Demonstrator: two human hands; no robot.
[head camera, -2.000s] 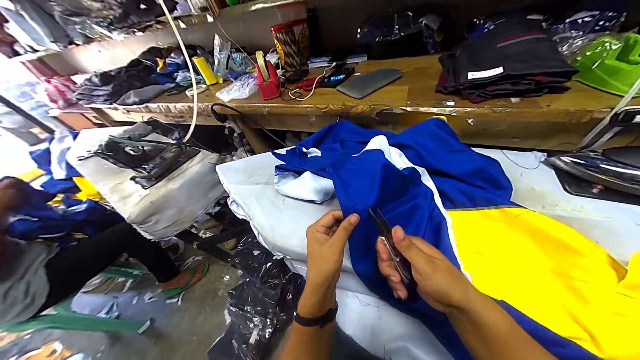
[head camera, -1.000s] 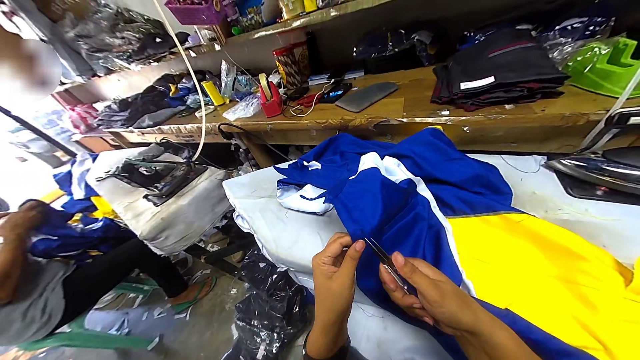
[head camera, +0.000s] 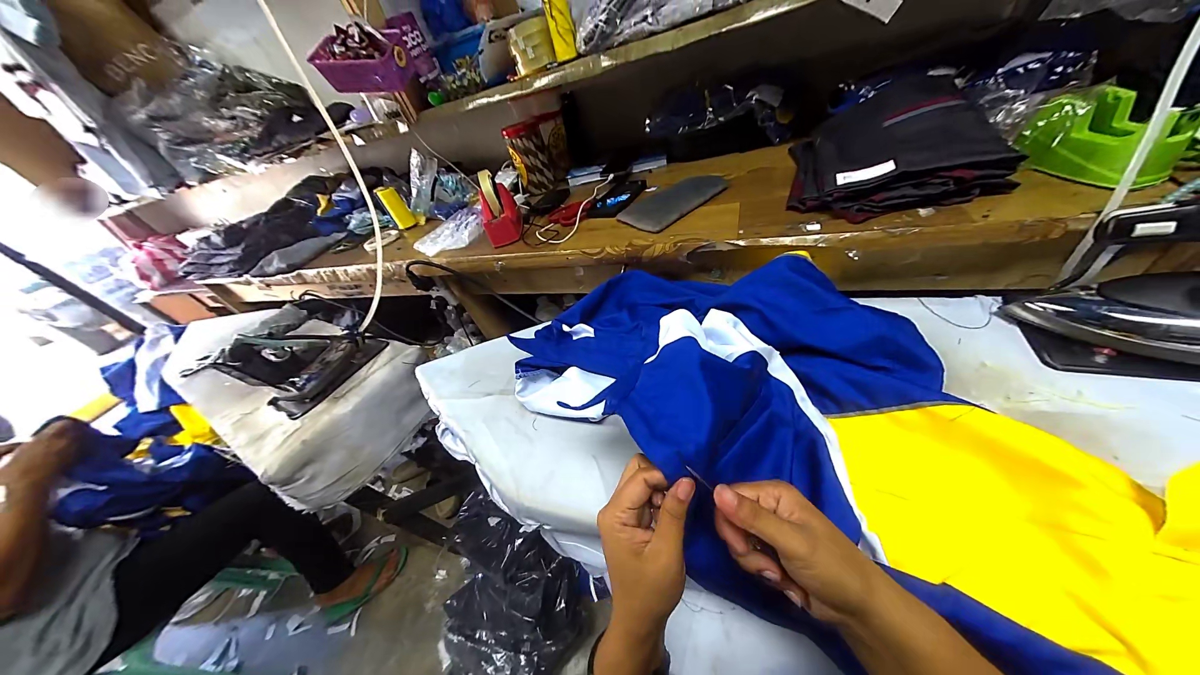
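A blue, white and yellow garment (head camera: 750, 412) lies spread over a padded, white-covered ironing table (head camera: 553, 469). Over its blue part, my left hand (head camera: 647, 534) pinches the blue fabric between thumb and forefinger. Just to its right, my right hand (head camera: 787, 544) has its fingers curled around a small thin dark tool (head camera: 698, 475), whose narrow tip points toward my left fingertips. Most of the tool is hidden by the fingers, so its kind cannot be told from this view.
A steam iron (head camera: 1116, 314) rests at the right edge. Behind is a wooden shelf (head camera: 750, 220) with folded dark clothes (head camera: 905, 150) and a red tape dispenser (head camera: 502, 216). At left, a seated person (head camera: 178, 553) holds blue cloth beside another padded board (head camera: 281, 412). A black plastic bag (head camera: 511, 591) stands below.
My right hand has turned and closed further around the dark tool, which showed more plainly two seconds ago. My left hand stays at the blue fabric. The view has tilted up slightly.
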